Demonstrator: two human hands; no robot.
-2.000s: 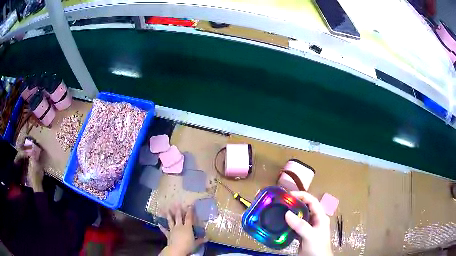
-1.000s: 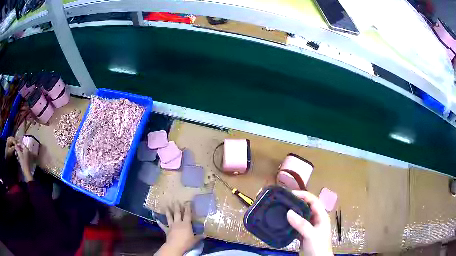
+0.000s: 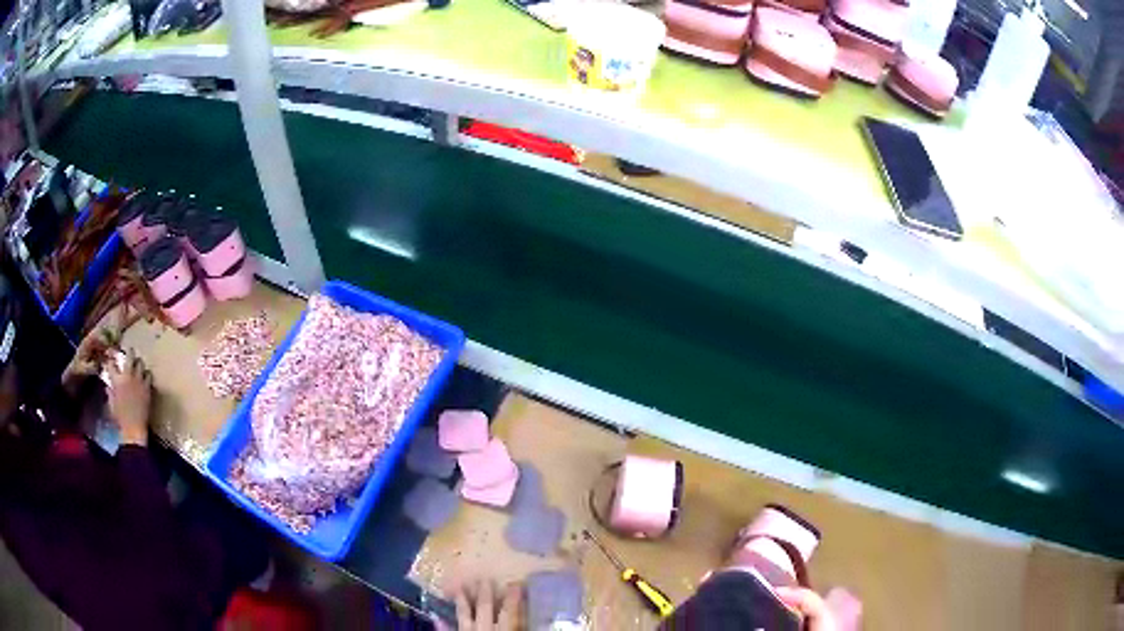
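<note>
My right hand grips a case with a black end face at the bottom edge; both are cut off. My left hand shows only its fingers, slightly apart on the bench beside a grey panel; its palm is out of the picture. More grey panels lie around a few pink panels. A pink case with a strap loop stands on the bench. Another pink case with a brown strap stands just behind the held one. A yellow-and-black screwdriver lies left of the held case.
A blue tray of small pink pieces is at left, with loose pieces and standing pink cases beyond. Another person's hand is at far left. A shelf above holds a phone, a white tub and pink cases.
The view has tilted up, so the bench and hands sit lower and more shelf shows. The held end face looked rainbow-shiny, then black. Both hands are now more cut off.
</note>
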